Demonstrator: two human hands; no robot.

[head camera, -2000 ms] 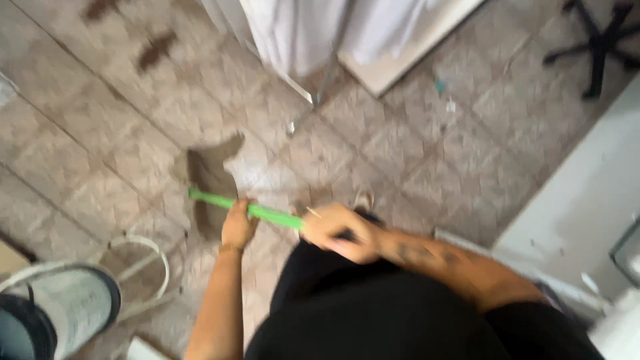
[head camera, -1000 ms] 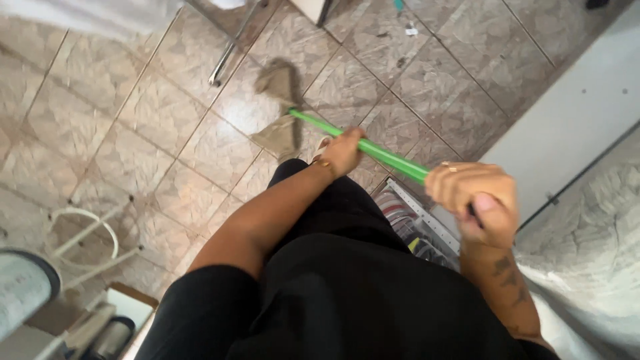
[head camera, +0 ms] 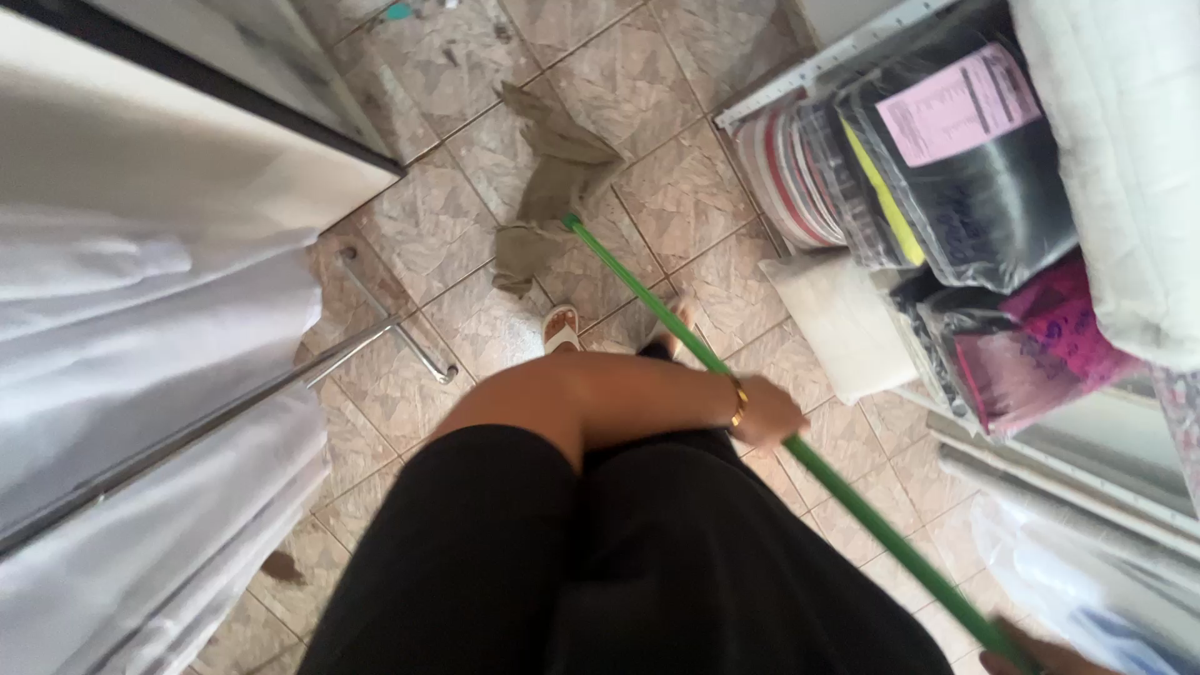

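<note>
My left hand (head camera: 771,412), with a gold bracelet at the wrist, is closed around the middle of a long green pole (head camera: 647,292). At the bottom right edge my right hand (head camera: 1041,652) grips the same pole near its upper end, and much of that hand is cut off by the frame. The pole slants down to the tiled floor, where its far end meets an olive-brown cloth (head camera: 562,173). The cloth lies spread and crumpled just in front of my sandalled feet (head camera: 562,326). Whatever joins pole and cloth is hidden.
White hanging fabric (head camera: 159,375) and a metal stand with a T-shaped foot (head camera: 389,323) are at the left, below a pale panel with a dark edge (head camera: 234,94). Right, a shelf holds plastic-wrapped packages (head camera: 975,178) and white fabric (head camera: 1116,187). A small teal scrap (head camera: 398,11) lies ahead.
The view has turned and shifted strongly, bringing the shelf of packages into full sight. My right hand has gone from mid-view to the frame's edge; both hands have stayed on the pole.
</note>
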